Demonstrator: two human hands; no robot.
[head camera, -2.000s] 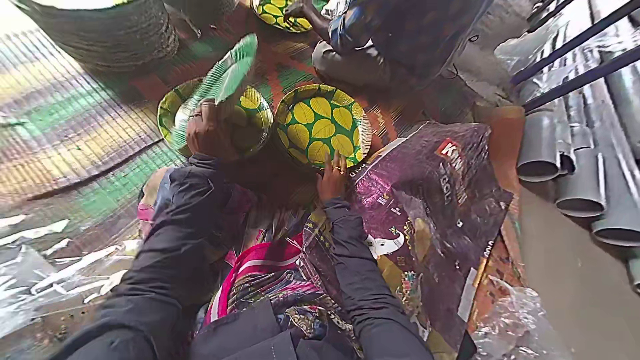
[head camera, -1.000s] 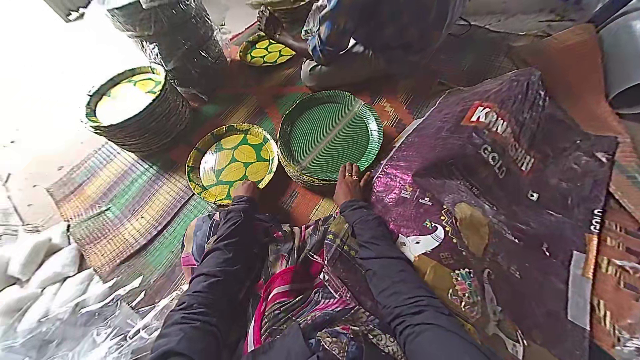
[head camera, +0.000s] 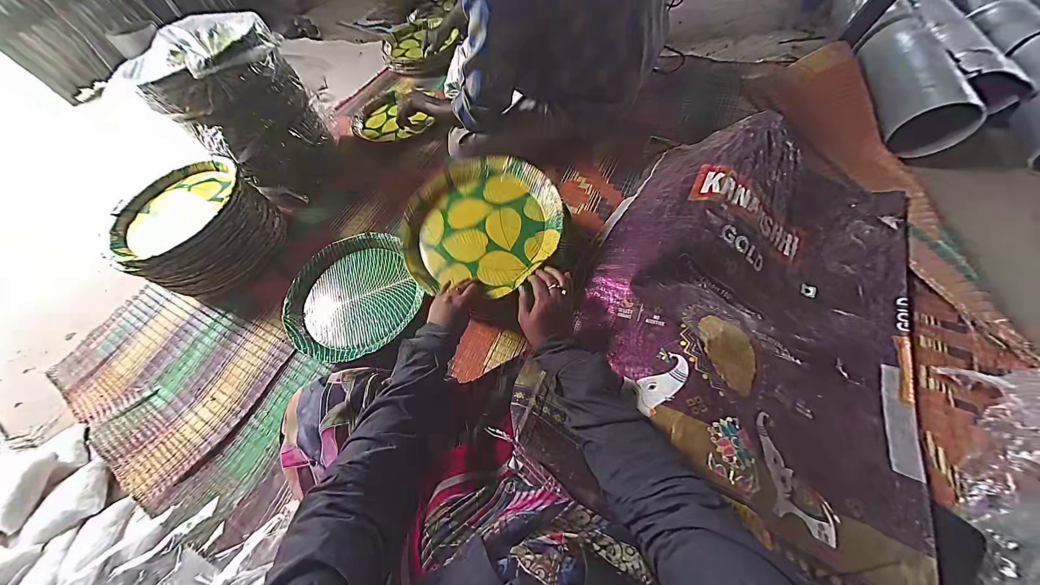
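Note:
A round plate with yellow leaf shapes on green (head camera: 491, 223) is in front of me, its near rim between my two hands. My left hand (head camera: 455, 302) has its fingers at the near left of the rim. At the near right, my right hand (head camera: 546, 302), with a ring on one finger, touches the same rim. Just left of this plate lies a green plate with fine leaf-vein lines (head camera: 357, 301), shining with glare. What lies under the patterned plate is mostly hidden.
A tall plate stack (head camera: 236, 244) and a plastic-wrapped bundle (head camera: 236, 97) stand left. Another person's hand (head camera: 422, 106) is over a patterned plate (head camera: 382, 122) ahead. A purple printed sack (head camera: 780, 325) covers the right; grey pipes (head camera: 918, 89) lie beyond.
The patterned plate is now in front of both hands, where a green plate lay one second ago. A green plate now lies at the left, where a patterned one was.

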